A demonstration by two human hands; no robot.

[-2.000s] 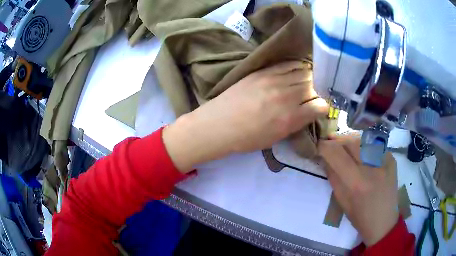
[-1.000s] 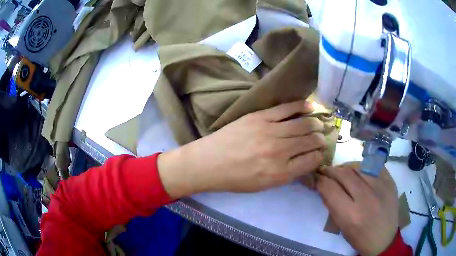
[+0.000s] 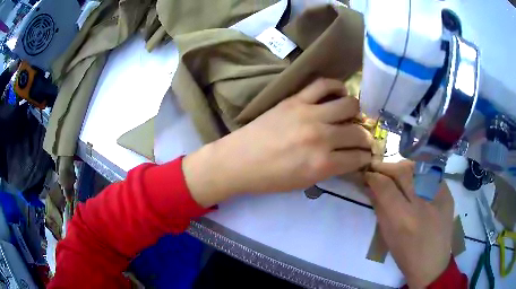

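Khaki garment panels lie bunched on the table, with a small white label on top. My left hand presses on the cloth, its fingertips just left of the needle area. My right hand pinches the cloth edge just below the needle area, its fingertips close to my left fingers. The white sewing machine head with a blue stripe stands over the cloth. A yellow part shows beside the presser foot. The needle tip and the seam are hidden.
Small khaki pieces lie partly under my right hand. Scissors with a green handle and a yellow handle loop are at the right. Ruler tape runs along the front edge. Long khaki pieces hang at the left, near a grey vented box.
Both hands and the cloth moved down from the needle area, then back up towards it. A dark slot in the table, covered one second ago, shows again below my left hand.
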